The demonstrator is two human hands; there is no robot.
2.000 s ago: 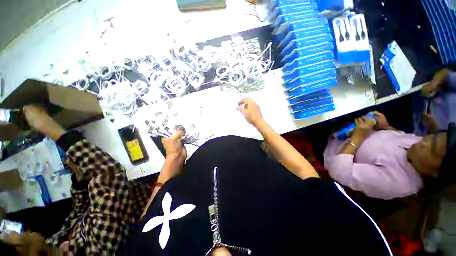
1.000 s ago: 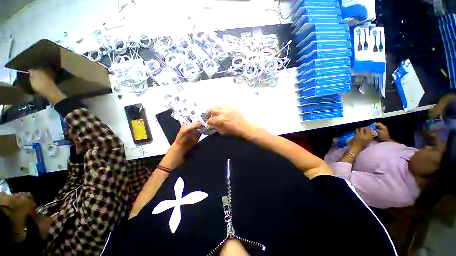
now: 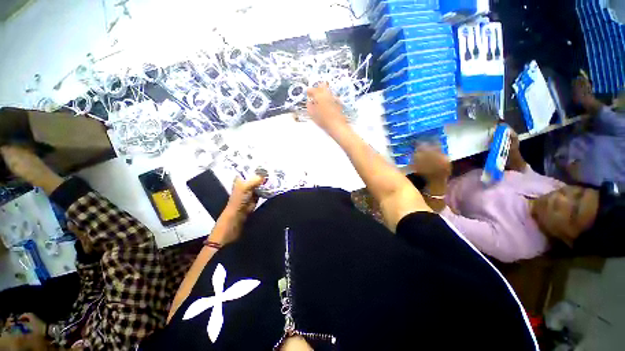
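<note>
Many coiled white cables (image 3: 226, 103) lie tangled in a long pile over a dark strip on the white table. My left hand (image 3: 244, 192) is at the table's front edge, closed around a bundle of white coiled cables (image 3: 274, 182); part of the bundle lies over and beside the fingers. My right hand (image 3: 323, 106) reaches forward to the right end of the pile, its fingertips at the coils. Whether it grips a coil cannot be made out in the glare.
A black phone with a yellow panel (image 3: 163, 199) and a plain black rectangle (image 3: 209, 194) lie left of my left hand. Blue-and-white boxes (image 3: 419, 82) stand stacked at right. An open brown carton (image 3: 75, 140) is at left. Co-workers sit on both sides.
My right hand has moved from beside my left hand forward to the pile. My left hand stays near the front edge with the bundle. The right neighbour has raised a blue box.
</note>
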